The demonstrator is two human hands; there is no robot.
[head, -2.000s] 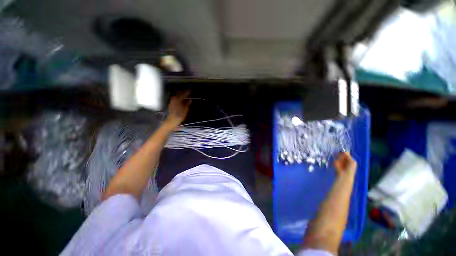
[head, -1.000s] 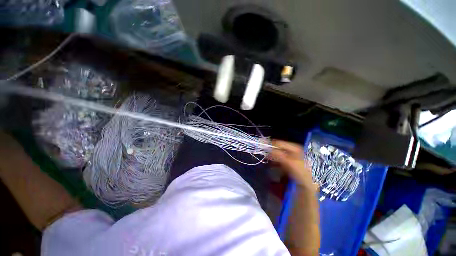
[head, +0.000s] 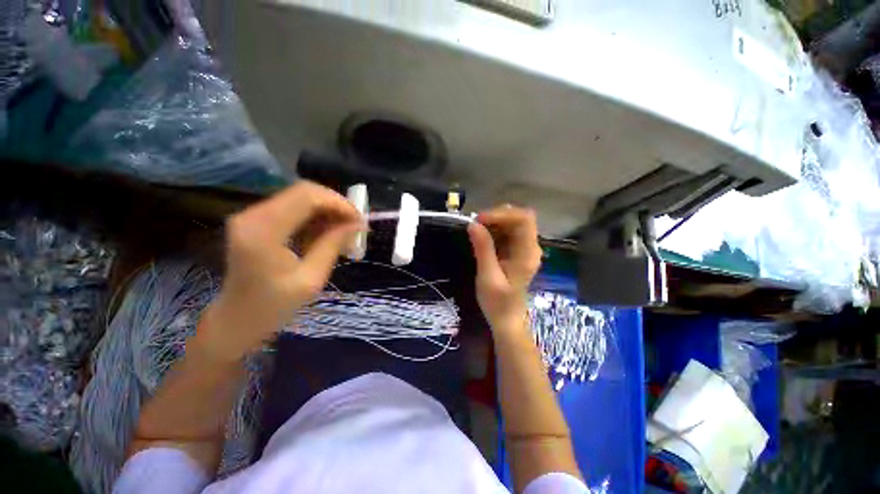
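A short stretch of white cable (head: 434,215) runs between my two hands at the two white winding posts (head: 404,230) on the machine front. My left hand (head: 289,246) pinches it at the left post, slightly blurred. My right hand (head: 507,253) pinches it right of the posts. The cable passes across the posts; whether it lies between or in front of them I cannot tell. A loose cable bundle (head: 386,320) lies across the dark-covered lap below.
The off-white machine (head: 540,106) spans the top, with the dark tying head (head: 618,265) at its right. Finished coils (head: 569,338) lie in the blue tray (head: 618,425). A tangled cable pile (head: 145,357) is left of the lap. Clear plastic bags (head: 174,125) lie upper left.
My left hand has come in from the far left and my right hand has risen from the lap bundle; both are now at the posts. The long stretched cable span is now short. The view has turned.
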